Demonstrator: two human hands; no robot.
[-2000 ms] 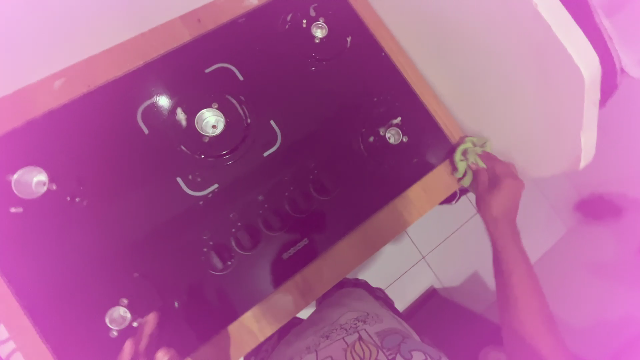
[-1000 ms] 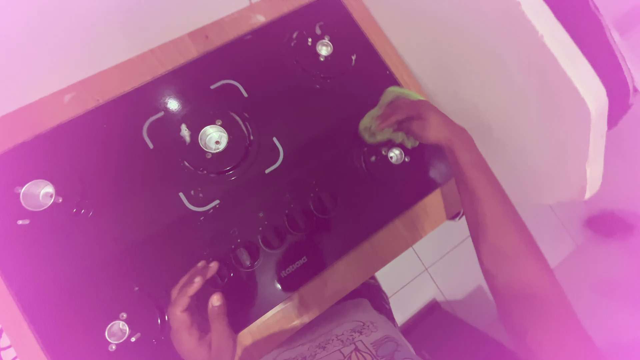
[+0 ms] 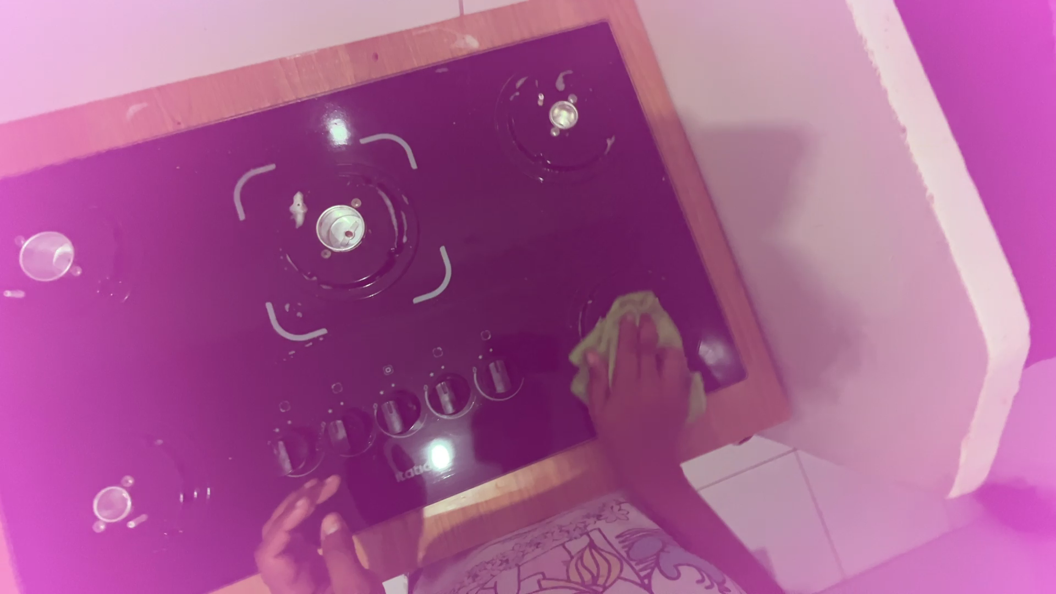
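Observation:
A dark glass cooktop (image 3: 511,247) lies in a wooden frame, with its burner caps and grates off. My right hand (image 3: 639,388) presses a yellow-green cloth (image 3: 652,318) flat on the glass at the near right, over the burner spot there, which is hidden. Near the front edge, below the row of control knobs (image 3: 398,412), my left hand (image 3: 309,540) is held with fingers apart and nothing in it. Bare metal burner cups show at the centre (image 3: 341,228), far right (image 3: 563,115), far left (image 3: 47,256) and near left (image 3: 112,504).
The wooden frame (image 3: 730,272) borders the glass. A pale wall (image 3: 784,206) stands close on the right, ending in a rough light edge (image 3: 957,247). Light floor tiles (image 3: 767,511) show below the near right corner. Patterned clothing (image 3: 577,553) is close to the front edge.
My right hand and the cloth have moved from the near right corner of the frame onto the glass, now over the near right burner. My left hand has come further into view at the front.

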